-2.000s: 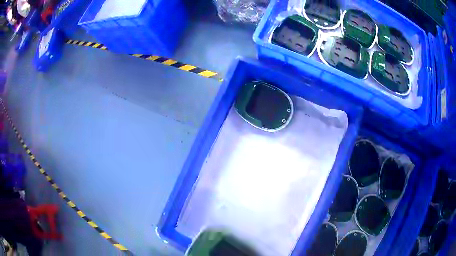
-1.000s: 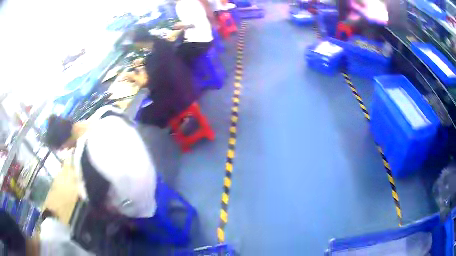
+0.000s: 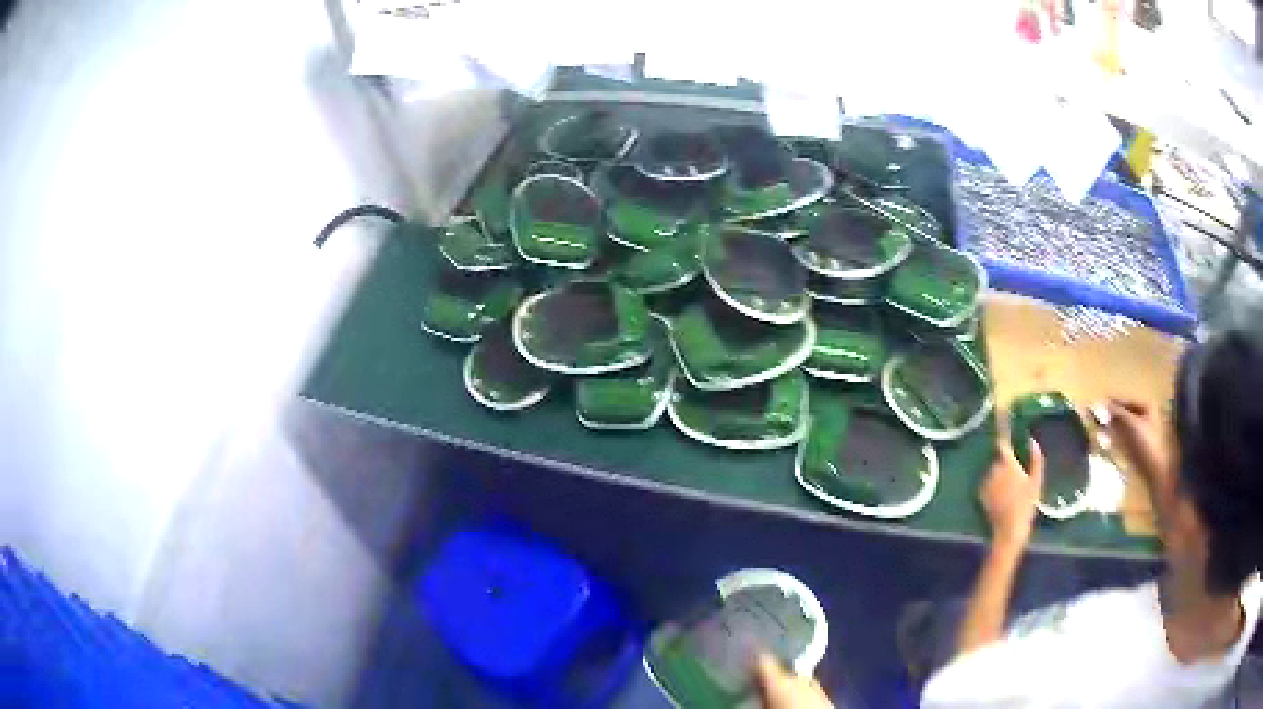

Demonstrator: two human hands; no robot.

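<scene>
Green-and-black housings (image 3: 755,270) with pale rims lie in a loose heap on the green-topped bench (image 3: 363,363). My right hand (image 3: 790,686) shows at the bottom edge, partly cut off, with its thumb on a held housing (image 3: 706,669). This housing is in front of and below the bench edge, its glossy face turned up. It is blurred, and I cannot tell whether a second one is with it. My left hand is not in view.
A seated person (image 3: 1108,644) at the right works on a housing (image 3: 1064,454) beside a tan board (image 3: 1046,346). A shallow blue tray (image 3: 1073,236) of tiny parts stands behind. A blue stool (image 3: 506,603) is under the bench front. A white wall (image 3: 153,277) is left.
The view has swung from the blue crates, across the aisle, to the bench. A housing held by my right hand now shows at the bottom.
</scene>
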